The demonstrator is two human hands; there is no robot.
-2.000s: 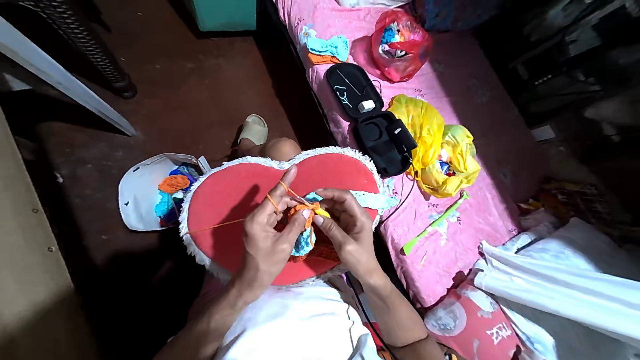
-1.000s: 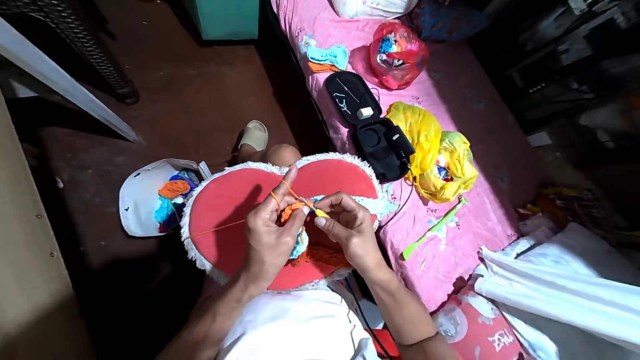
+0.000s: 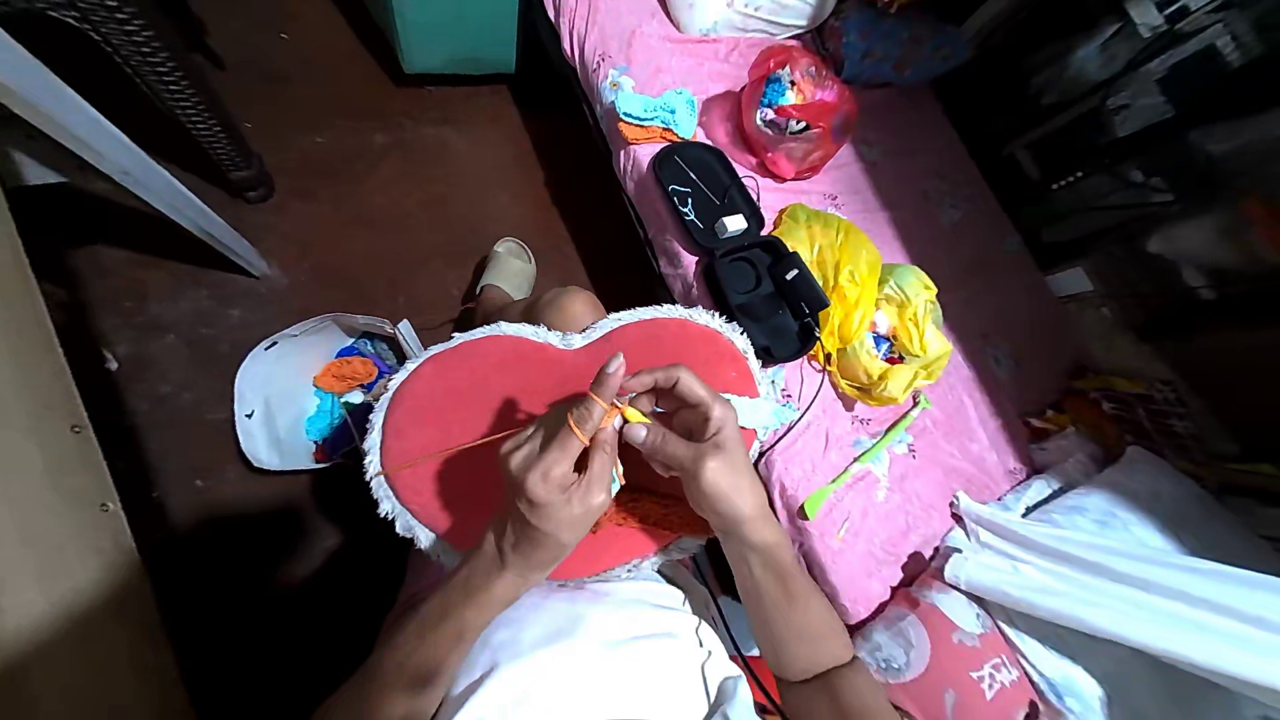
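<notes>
Orange yarn [image 3: 450,446] loops around the fingers of my left hand [image 3: 560,470] and runs off to the left. That hand pinches a small piece of crochet work, mostly hidden by the fingers. My right hand [image 3: 700,450] grips a crochet hook by its yellow handle [image 3: 633,413], its tip at the orange stitches. Both hands meet above a red heart-shaped cushion [image 3: 470,390] with white fringe, which lies on the lap. Dark orange crocheted fabric [image 3: 655,512] rests on the cushion below my right hand.
A white container [image 3: 275,400] with colored yarn pieces stands at left. On the pink-covered bed [image 3: 900,180] at right lie an open black case [image 3: 765,290], a yellow plastic bag [image 3: 830,255], a red plastic bag [image 3: 800,130], crocheted pieces [image 3: 655,112] and a green strip-like object [image 3: 860,465].
The fingers of both hands have shifted slightly around the work, and less of its blue and white part shows below them. The hook stays in my right hand.
</notes>
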